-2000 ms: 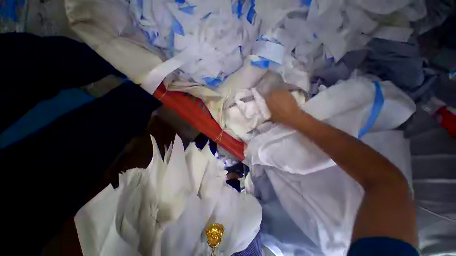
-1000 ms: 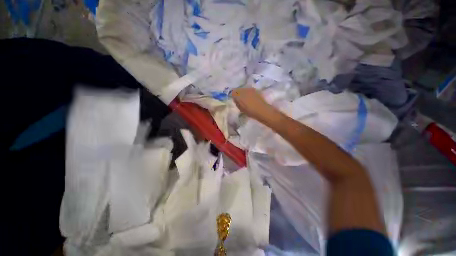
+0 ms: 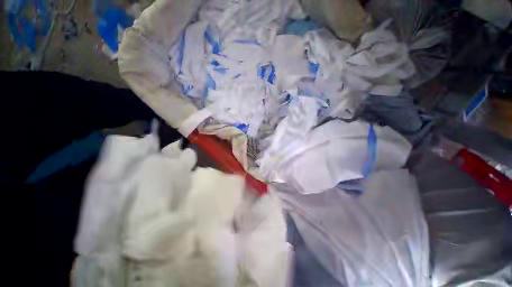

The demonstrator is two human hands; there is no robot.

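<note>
A large bunch of white pieces (image 3: 163, 213) fills the lower left in front of me, blurred in parts, with loose uneven top edges. Neither my left hand nor my right hand can be made out; the white pieces may hide one. Beyond it a pale sack (image 3: 149, 84) with a rolled rim holds white scraps with blue marks (image 3: 241, 73). A white bundle (image 3: 337, 151) with a blue stripe lies right of the sack mouth.
A red edge (image 3: 224, 157) runs slanting below the sack. Dark cloth (image 3: 50, 123) covers the left side. Grey-blue cloth (image 3: 396, 115) lies behind the white bundle. A red object (image 3: 485, 174) lies at the right on a grey surface (image 3: 460, 224). Blue scraps lie on the floor (image 3: 67, 45) at upper left.
The bare forearm and hand that reached to the sack mouth have left the view. The white pieces have shifted and now cover more of the lower middle. The gold pendant no longer shows.
</note>
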